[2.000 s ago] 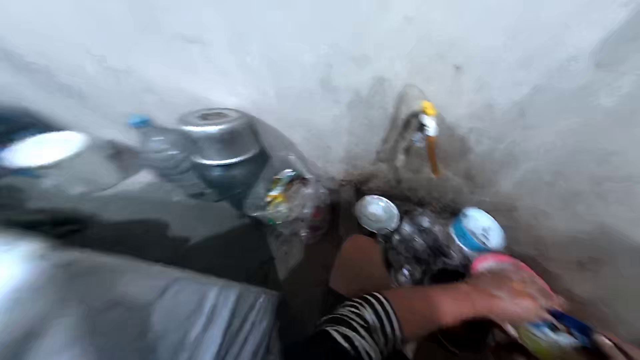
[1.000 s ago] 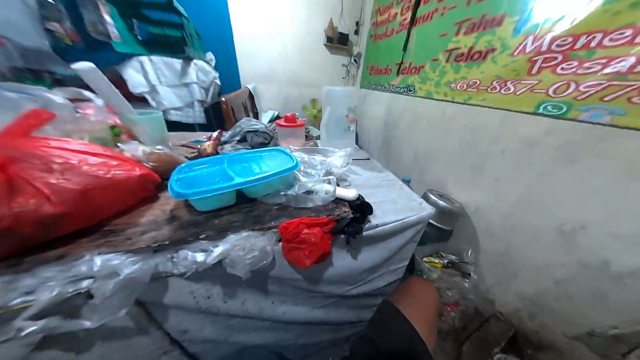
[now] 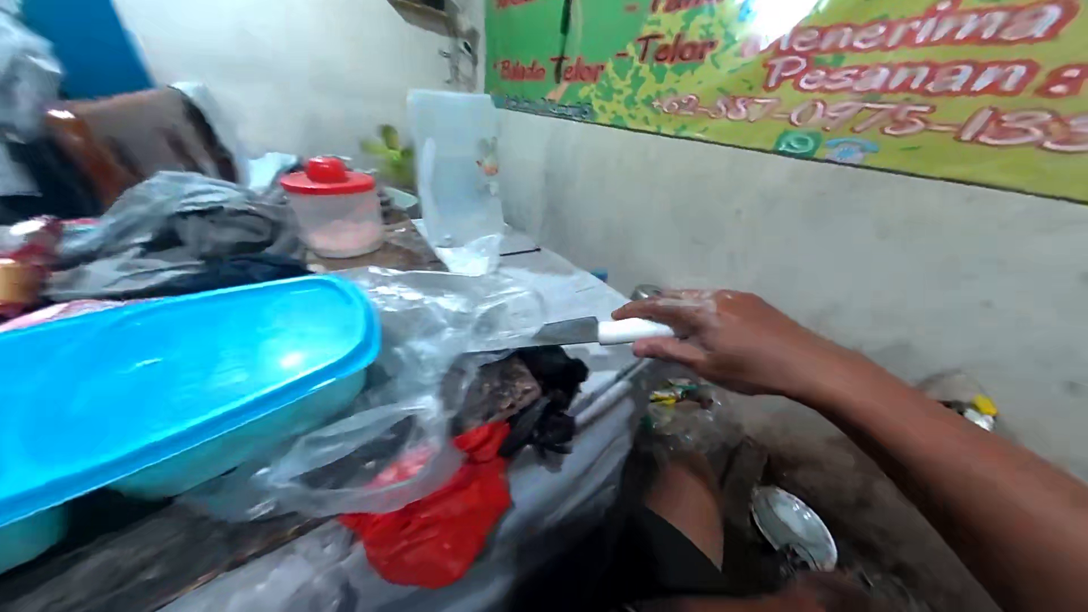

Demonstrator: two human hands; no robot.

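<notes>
My right hand (image 3: 710,336), with some white foam on it, holds the white handle of a knife (image 3: 629,331) between thumb and fingers. The blade points left over a clear plastic bag (image 3: 476,306) at the table's edge. Just below the blade lies a crumpled black plastic bag (image 3: 552,399), beside a red plastic bag (image 3: 438,518). A blue divided plastic container (image 3: 195,365) stands to the left. At the bottom edge shows blurred skin, possibly my left hand (image 3: 803,592); its fingers cannot be made out.
A red-lidded plastic jar (image 3: 334,212) and a translucent upright container (image 3: 457,170) stand farther back on the table. The wall (image 3: 765,246) with a banner (image 3: 850,93) rises at the right. Down by my leg (image 3: 687,506) are a bag of waste (image 3: 688,412) and a metal bowl (image 3: 795,527).
The view has swung from the washing corner to the table. My right hand has come into view at the knife, whose white handle lay on the table edge one second ago.
</notes>
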